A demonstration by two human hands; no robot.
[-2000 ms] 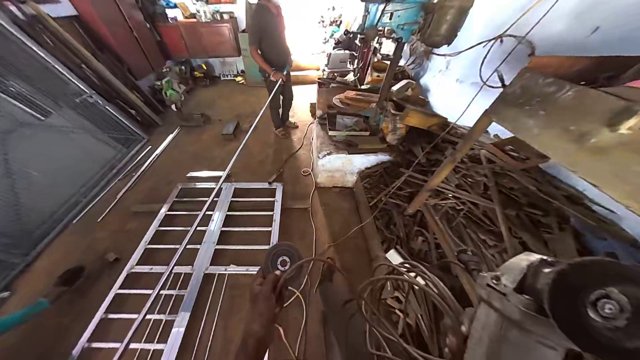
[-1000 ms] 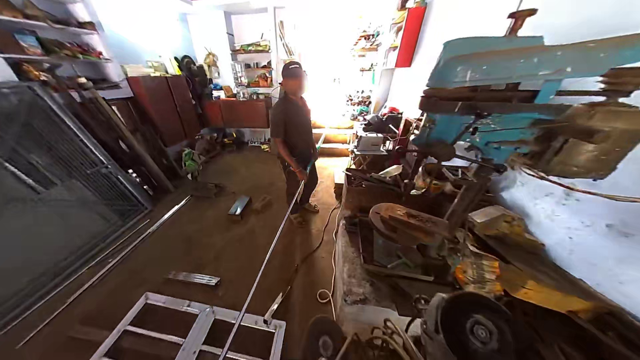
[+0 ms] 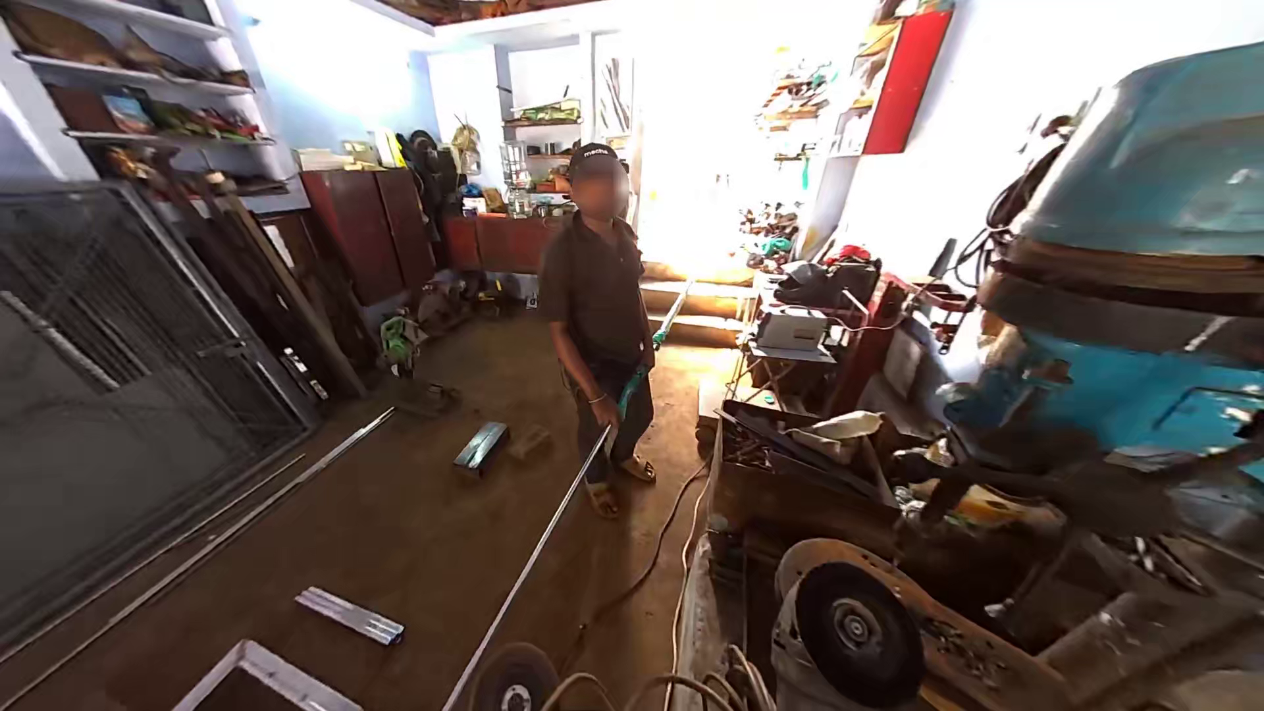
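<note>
Neither my left hand nor my right hand shows. At the bottom edge, the round disc of a grinder (image 3: 513, 681) is in view; what holds it is out of frame. Just left of the disc runs a long thin metal bar (image 3: 538, 553), slanting up to a co-worker (image 3: 597, 296) in a dark shirt and cap, whose hand grips its far part together with something green. A corner of a pale metal frame (image 3: 262, 667) lies on the floor at the bottom left. Beyond it are short metal pieces (image 3: 351, 614).
On the right, a second disc (image 3: 857, 632) sits by a cluttered bench with a metal box (image 3: 800, 494), below a blue machine (image 3: 1136, 375). Cables (image 3: 681, 583) trail over the floor. At left lie long bars (image 3: 207, 553) beside a large metal gate (image 3: 148, 326). Cabinets (image 3: 365, 232) line the back.
The view has tilted up a lot. Two seconds ago a hand of mine showed beside the grinder disc, over the metal frame; no hand of mine is visible now. The co-worker still holds the bar.
</note>
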